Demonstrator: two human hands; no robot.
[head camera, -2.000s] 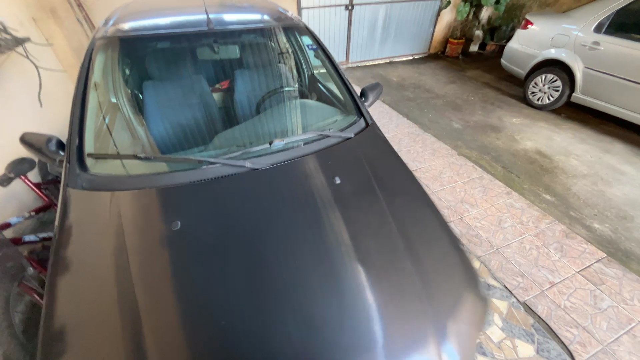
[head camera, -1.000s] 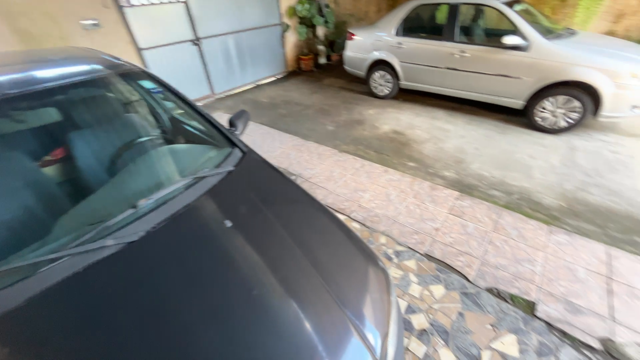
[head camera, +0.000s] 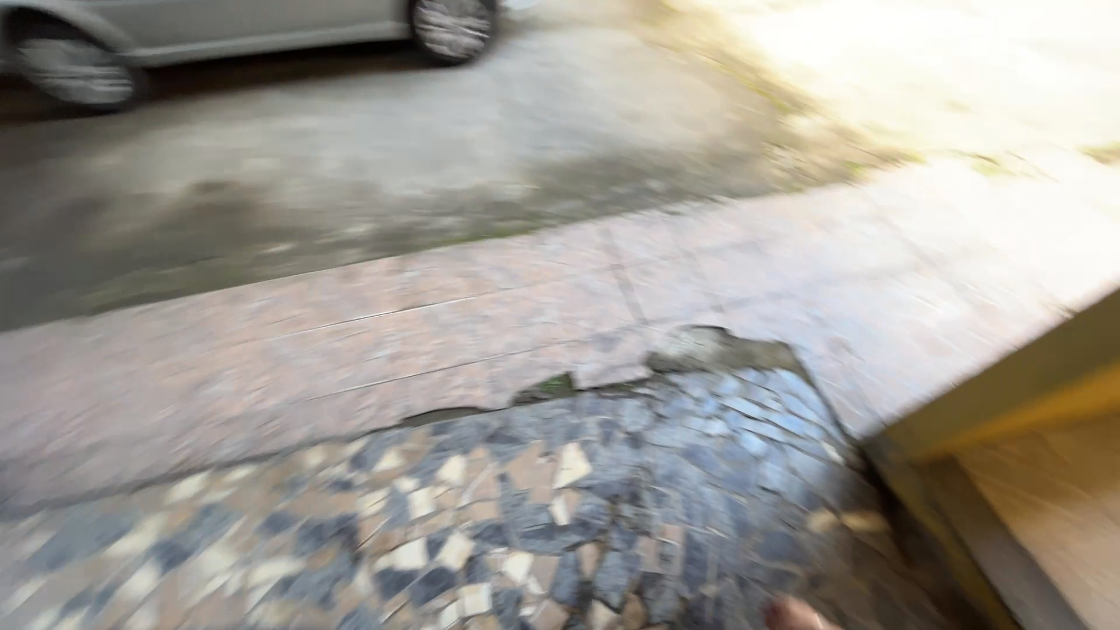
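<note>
Neither my left hand nor my right hand can be made out in the head view. A small, blurred, rounded bit of bare skin (head camera: 798, 614) shows at the bottom edge, right of centre; whether it is part of a foot or a hand cannot be told. It appears over a floor of broken-tile mosaic (head camera: 525, 525) in blue-grey, cream and tan pieces. Nothing held is visible.
Beyond the mosaic runs a strip of pinkish tiles (head camera: 306, 350) with a broken, chipped edge (head camera: 717, 350). A silver car (head camera: 271, 26) stands on the concrete driveway (head camera: 420, 131). At right rises a yellow-painted wall base or ledge (head camera: 1006, 385).
The view has swung far to the right and down. The dark car with its hood and windshield has left the view, and the yellow edge has come in at right.
</note>
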